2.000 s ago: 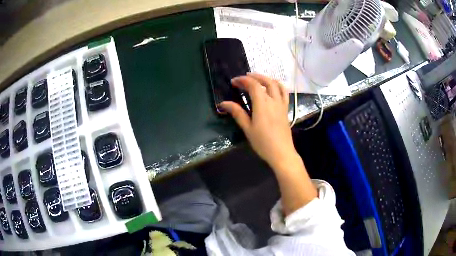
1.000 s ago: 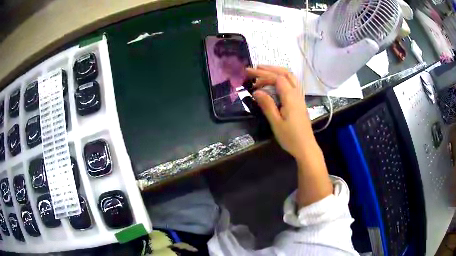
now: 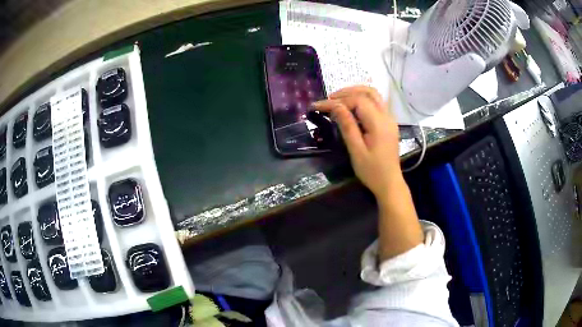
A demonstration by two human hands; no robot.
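Observation:
A smartphone lies on the dark green bench top. Its screen is lit dark pink, with rows of small marks like a keypad. My right hand is bare, with a fingertip at the right part of the screen. The fingers are bent and hold nothing that I can see; a dark patch under them is unclear. My left hand is not in view. At left, a white foam tray holds glossy black device units in pockets. A long white label sheet lies across it.
Printed paper sheets lie beside and behind the phone. A white fan stands on them, with a white cable near the bench edge. Green tape marks tray corners. A blue-edged dark object is at lower right.
The phone screen was dark, then showed a picture of a person, and now shows a keypad-like grid. My right hand has shifted right in the picture and its fingers are closer together.

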